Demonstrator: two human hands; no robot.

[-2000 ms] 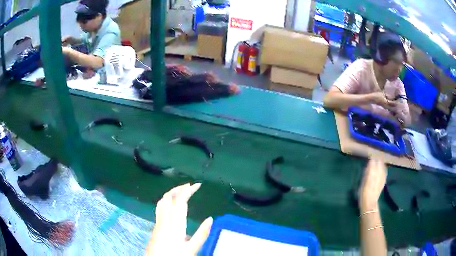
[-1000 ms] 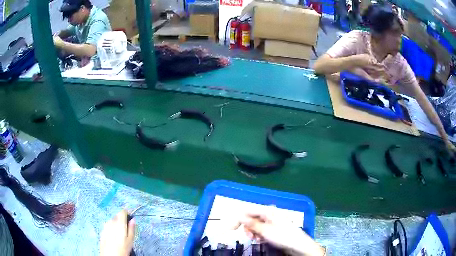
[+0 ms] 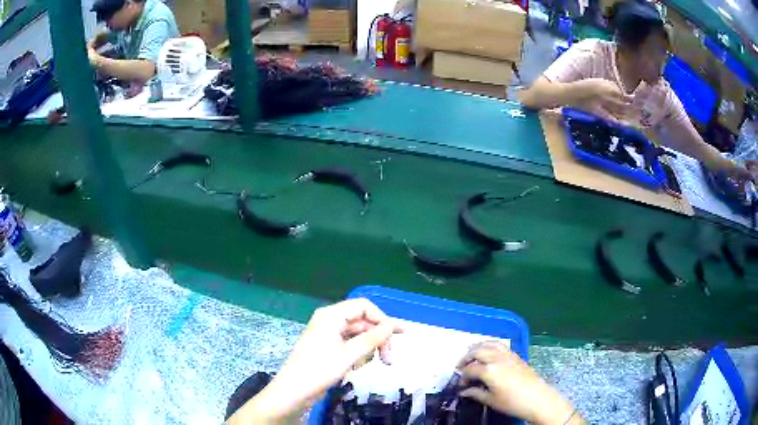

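Note:
The blue tray (image 3: 440, 304) stands in front of me with a white liner (image 3: 420, 349) inside. Black plastic fittings (image 3: 391, 410) are heaped in its near part. My left hand (image 3: 345, 349) is over the tray's left side, thumb and fingertips close together; I cannot tell if something small is between them. My right hand (image 3: 507, 382) is at the tray's right side, fingers bent down at the fittings; whether they grip one is hidden. A dark rounded thing (image 3: 249, 390), perhaps a headband, lies partly behind my left forearm.
Several black headbands (image 3: 449, 264) lie on the green conveyor belt (image 3: 349, 249) beyond the tray. A cable bundle (image 3: 62, 332), black cloth (image 3: 62, 266) and can (image 3: 12, 228) are at left. A coiled cable (image 3: 662, 390) and blue-edged holder (image 3: 719, 386) are at right. Two people sit opposite.
My left hand has moved right, from the bench to over the tray. My right hand has shifted right and down to the fittings. The belt's headbands sit slightly further right in view.

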